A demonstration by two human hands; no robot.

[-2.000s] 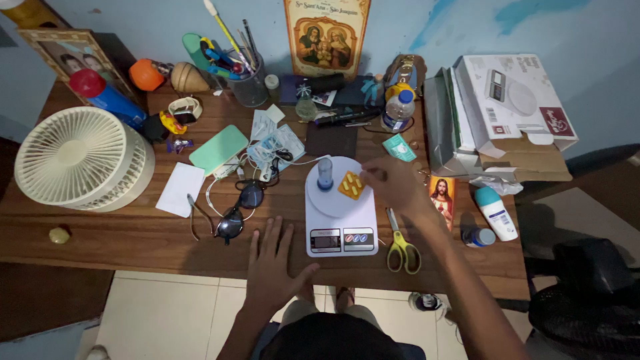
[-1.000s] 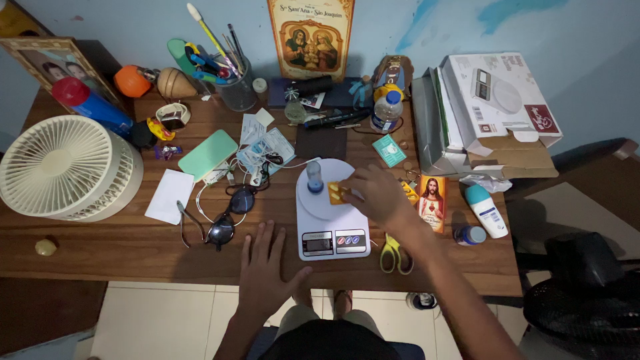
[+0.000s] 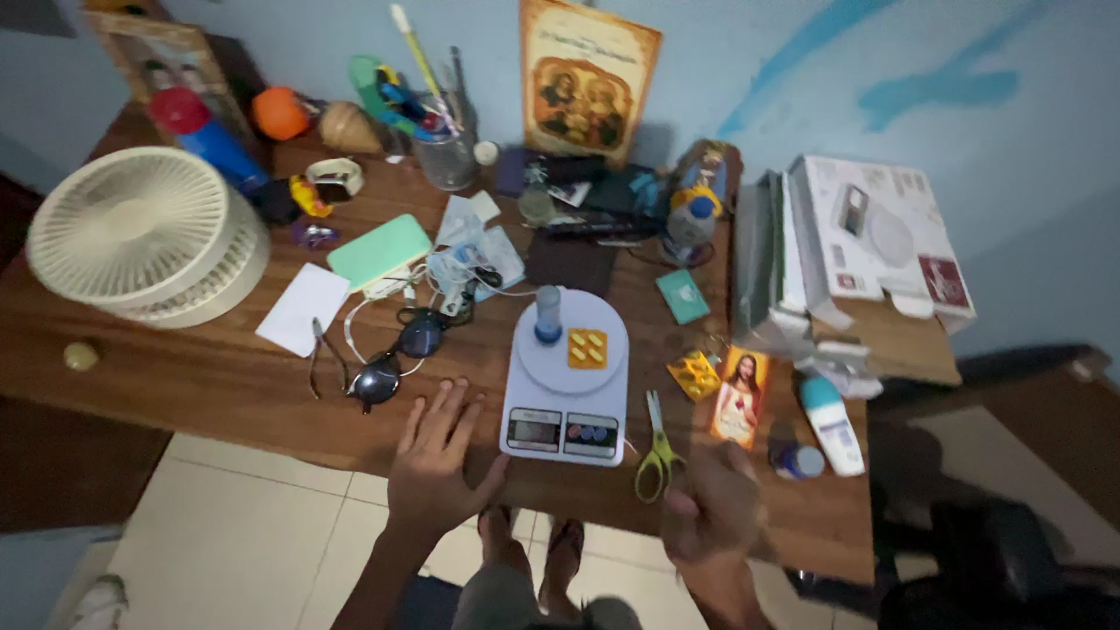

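Note:
A white digital kitchen scale point(image 3: 564, 442) lies near the table's front edge. On its round plate stand a small clear cylinder with a blue base point(image 3: 549, 315) and, to the right and apart from it, a yellow blister strip of capsules point(image 3: 587, 348). My left hand point(image 3: 442, 464) rests flat on the wood left of the scale, fingers spread, holding nothing. My right hand point(image 3: 713, 507), blurred, is over the front edge just right of the yellow-handled scissors point(image 3: 656, 459); its fingers look curled and I cannot tell whether anything is in them. A second yellow blister piece point(image 3: 695, 376) lies beyond the scissors.
Sunglasses point(image 3: 378, 381), a white card point(image 3: 304, 310), cables and a mint-green case point(image 3: 380, 252) lie left of the scale, with a white fan point(image 3: 149, 236) farther left. A picture card point(image 3: 740, 398), a roll-on bottle point(image 3: 831, 426) and a scale box point(image 3: 884, 236) are on the right.
My right hand has let go of the blister strip, which now lies on the scale's plate, and has moved back toward me at the right. My left hand has stayed beside the scale.

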